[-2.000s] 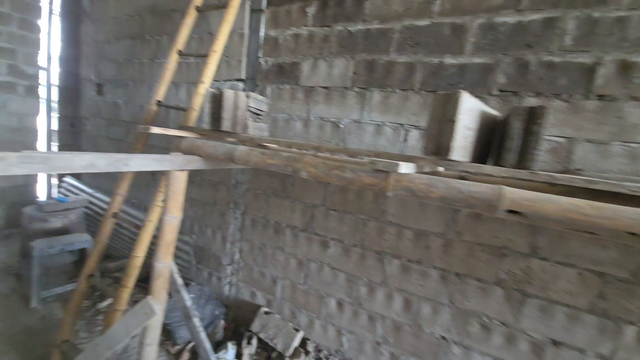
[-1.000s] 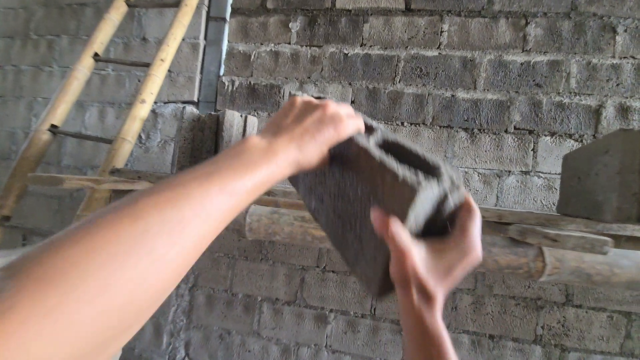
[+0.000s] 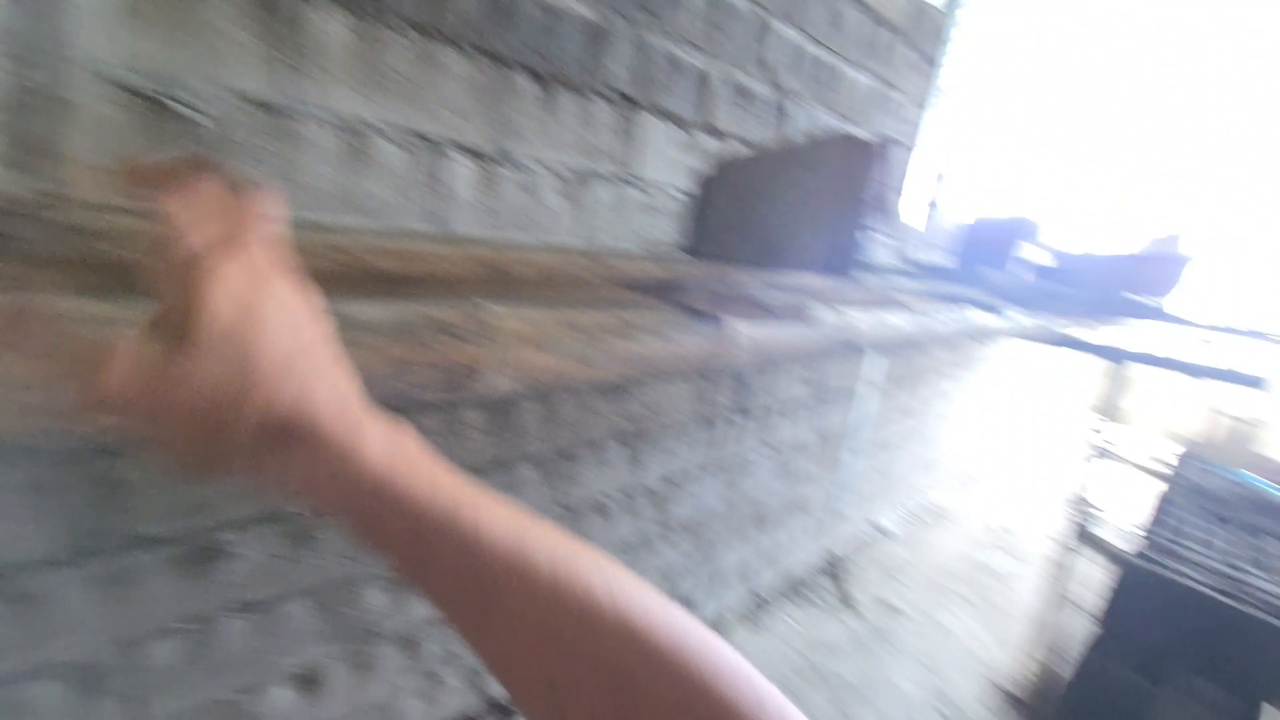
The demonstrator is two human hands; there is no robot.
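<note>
Blurred by motion, my right hand (image 3: 225,330) reaches in from the bottom of the head view to the left side, in front of the wooden scaffold boards (image 3: 520,335). Its fingers look spread, and no object shows in it. My left hand is outside the frame. A grey concrete block (image 3: 785,205) stands on the boards right of centre, close to the block wall (image 3: 450,130).
Dark objects (image 3: 1080,265), too blurred to name, lie at the scaffold's far end against bright daylight. A stack of grey material (image 3: 1220,520) stands at the lower right. The floor (image 3: 850,620) below shows pale and rough.
The view has swung far to the right. One second ago both hands held a hollow concrete block; now my right hand has let go of it and the left is out of view.
</note>
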